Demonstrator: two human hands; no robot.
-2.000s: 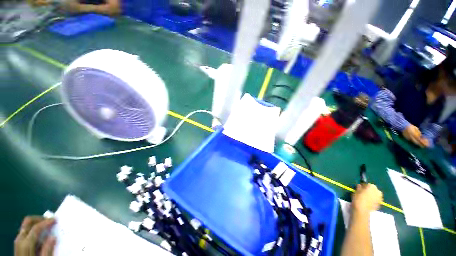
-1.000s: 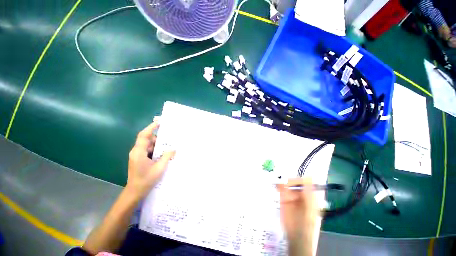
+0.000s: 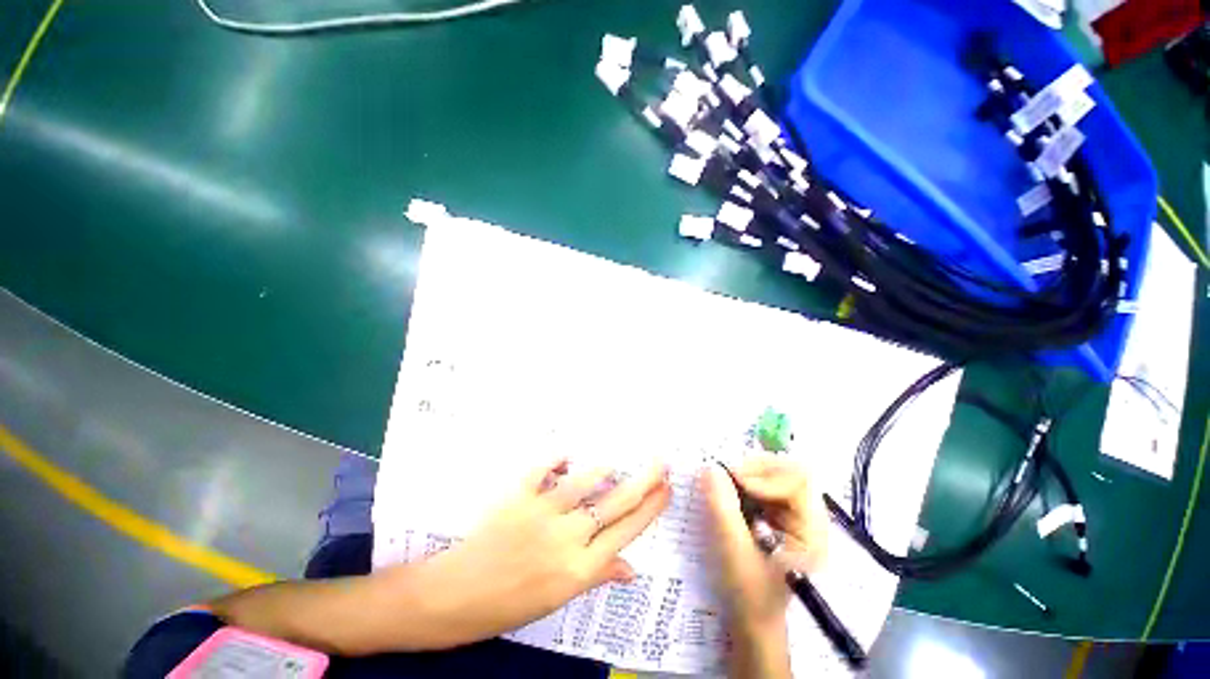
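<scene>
A large white engineering drawing (image 3: 557, 318) with printed text and tables lies at the bench's front edge. My left hand (image 3: 564, 537) rests flat on it, fingers spread, holding nothing. My right hand (image 3: 770, 524) holds a dark pen (image 3: 825, 617), its tip at the paper just right of my left fingertips. A green terminal block (image 3: 774, 429) lies on the drawing above my right hand. A thin black cable loop (image 3: 863, 497) lies over the drawing's right edge and onto the bench. The join between block and cable is not clear.
A black wire harness (image 3: 929, 285) with white connectors (image 3: 687, 100) curves behind the drawing into a blue parts bin (image 3: 869, 126). A paper sheet (image 3: 1152, 358) lies right of the bin. A white cord (image 3: 358, 23) crosses the green bench (image 3: 199, 252) at the top left.
My left hand has moved from the drawing's left edge to lie flat near its middle. My right hand with the pen has lowered onto the paper. The view has shifted, and the fan has left it.
</scene>
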